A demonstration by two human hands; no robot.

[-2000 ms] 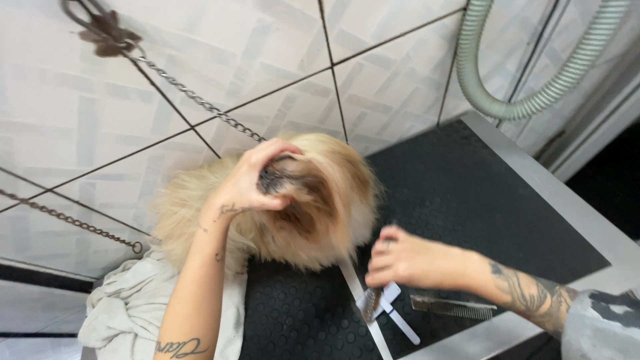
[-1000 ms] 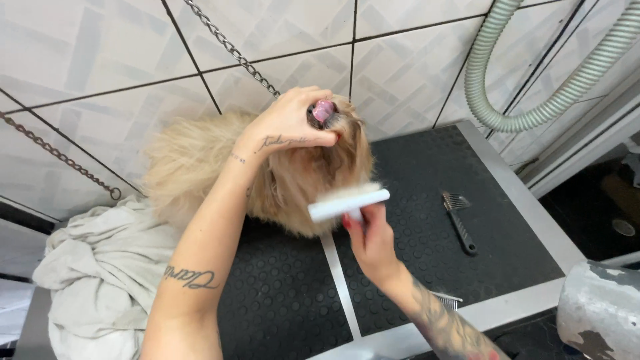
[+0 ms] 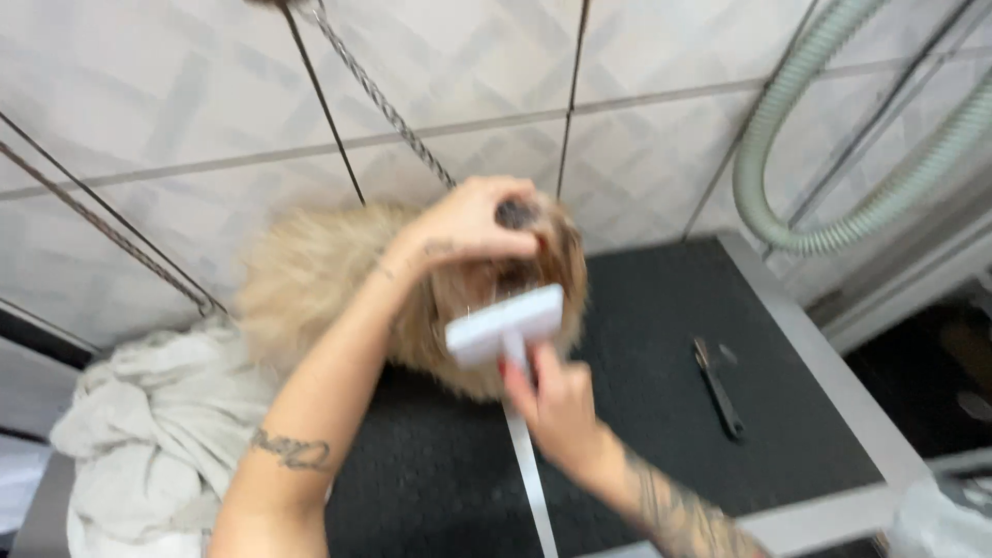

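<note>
A long-haired tan dog point(image 3: 325, 271) is on a black rubber-topped table, close to the tiled wall. My left hand point(image 3: 480, 221) is curled around its muzzle, the dark nose showing between thumb and fingers. In my right hand point(image 3: 554, 395) is the handle of a white slicker brush point(image 3: 508, 322), whose head lies against the fur below the dog's face. The brush's pins are mostly hidden. A black-handled dematting comb point(image 3: 719, 391) rests on the table, right of my right hand.
A crumpled pale towel point(image 3: 155, 426) lies at the left of the table point(image 3: 814, 395). Metal chains point(image 3: 387, 116) run along the wall behind the dog. A ribbed green hose point(image 3: 756, 170) loops at the upper right. A whitish object point(image 3: 942, 515) is at the lower right.
Two seconds ago my right hand was low by the table's metal edge, near the white brush; it now holds the brush at the dog's face. My left hand has stayed on the dog's head.
</note>
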